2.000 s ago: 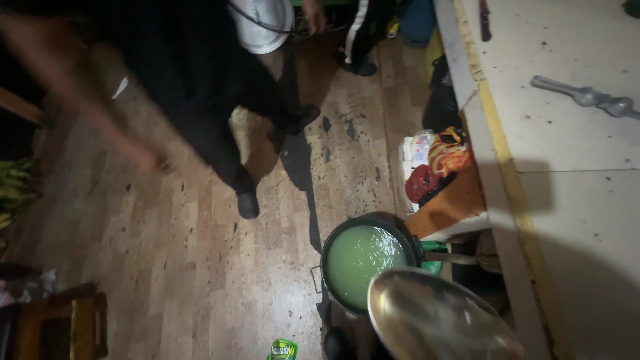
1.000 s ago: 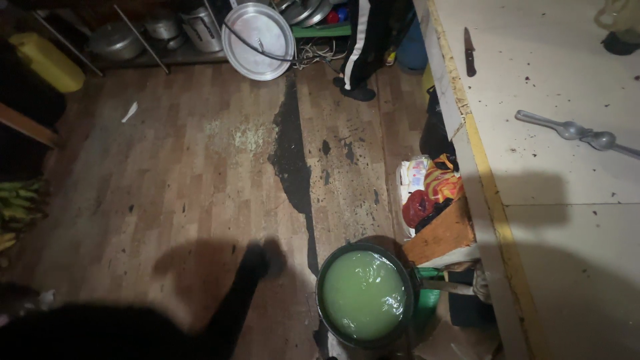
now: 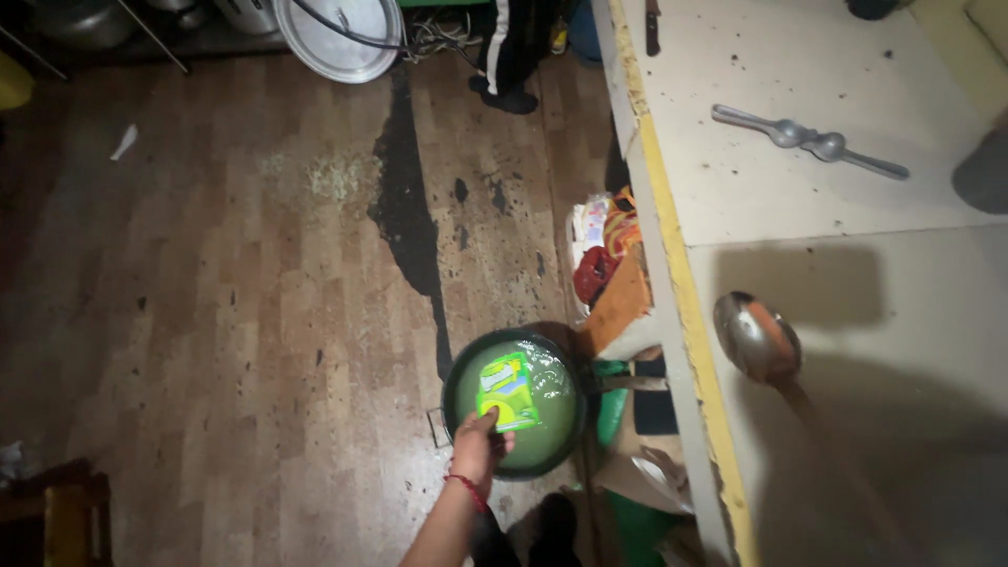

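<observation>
My left hand [image 3: 479,450], with a red string bracelet at its wrist, pinches a bright green and yellow printed packet [image 3: 506,391] between thumb and fingers. The packet is above a round dark pan [image 3: 579,429] of cloudy green liquid [image 3: 551,394], which has a long handle toward the counter and a wire loop on its left. At the right, the bowl of a large metal spoon [image 3: 757,339] shows over the counter; its handle runs down out of clear sight. Whether it rests there cannot be told. My right hand is not in view.
On the pale counter [image 3: 787,209] at right lie a hinged metal squeezer [image 3: 809,142] and a knife [image 3: 652,27]. Bags and an orange-brown board [image 3: 618,303] are beside the counter's base. A person's legs [image 3: 508,55], a round metal lid [image 3: 346,39] and pots are farther off.
My left hand with the packet has come into view over the pan. The dark-clothed person at upper left two seconds ago has left the view. The spoon shows at the right now.
</observation>
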